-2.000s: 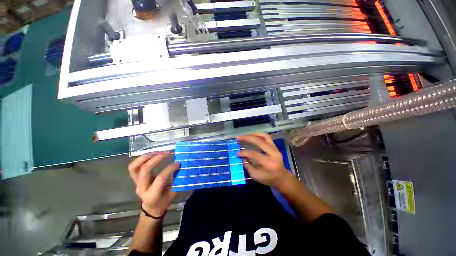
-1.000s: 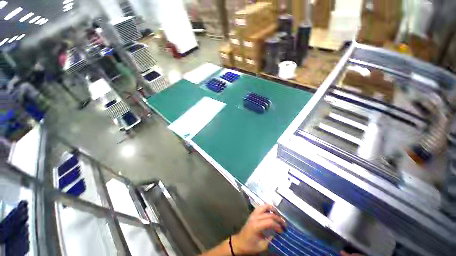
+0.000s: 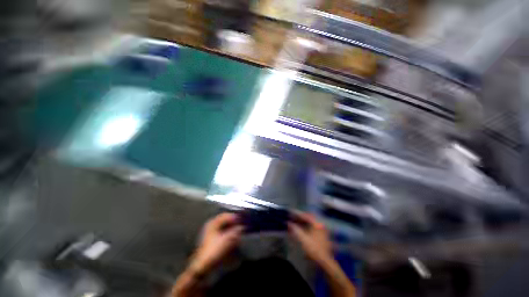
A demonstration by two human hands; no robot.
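Note:
The frame is strongly blurred. A dark solar cell piece (image 3: 264, 221) is held level in front of my body, beside the machine's front edge. My left hand (image 3: 220, 241) grips its left end and my right hand (image 3: 310, 235) grips its right end. Its silvery lines cannot be made out. Blurred blue cells (image 3: 342, 261) show to the right of my right hand, below the machine edge.
The machine frame rail (image 3: 348, 148) runs from upper left to lower right ahead of my hands. A green-topped table (image 3: 180, 136) at the left bears blurred dark blue cells (image 3: 206, 87) and a pale sheet (image 3: 113, 125). Brown shapes stand behind it.
The view swung left toward the green table, then partly back toward the machine. Both hands are in view again, now nearer together, and the piece between them looks darker and smaller than the blue one before.

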